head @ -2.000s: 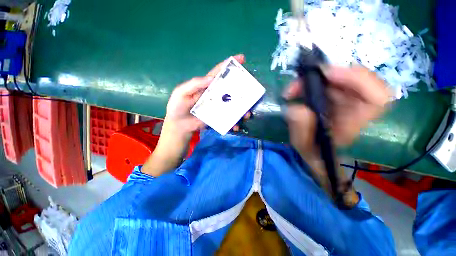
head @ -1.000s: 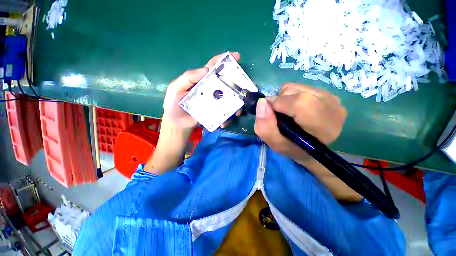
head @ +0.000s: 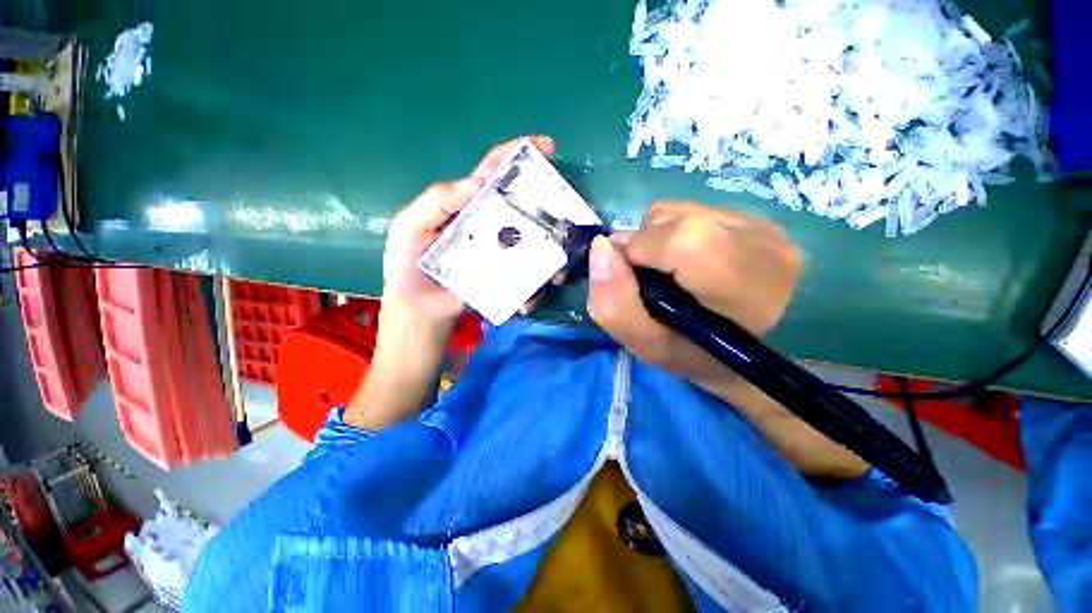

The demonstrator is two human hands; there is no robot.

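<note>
A white rectangular plastic housing (head: 485,266) with a dark round hole is held tilted above the bench edge. My left hand (head: 422,246) grips it from the left and behind, with some fingers hidden. My right hand (head: 707,273) is closed around a black soldering iron (head: 778,374). The iron's metal tip points into the housing's right half, right of the hole; whether it touches is too small to tell. The iron's rear end lies over my right forearm.
A big heap of translucent plastic strips (head: 838,102) lies on the green mat (head: 359,108). A small heap (head: 126,60) is at far left. Red crates (head: 156,359) and a red stool (head: 317,365) are below. A black cable (head: 976,386) runs right. A blue sleeve (head: 1060,479) shows at lower right.
The right hand has come from beside the heap to the housing, bringing the iron's tip inside it. Over the last second, both hands and the housing have shifted slightly left in view.
</note>
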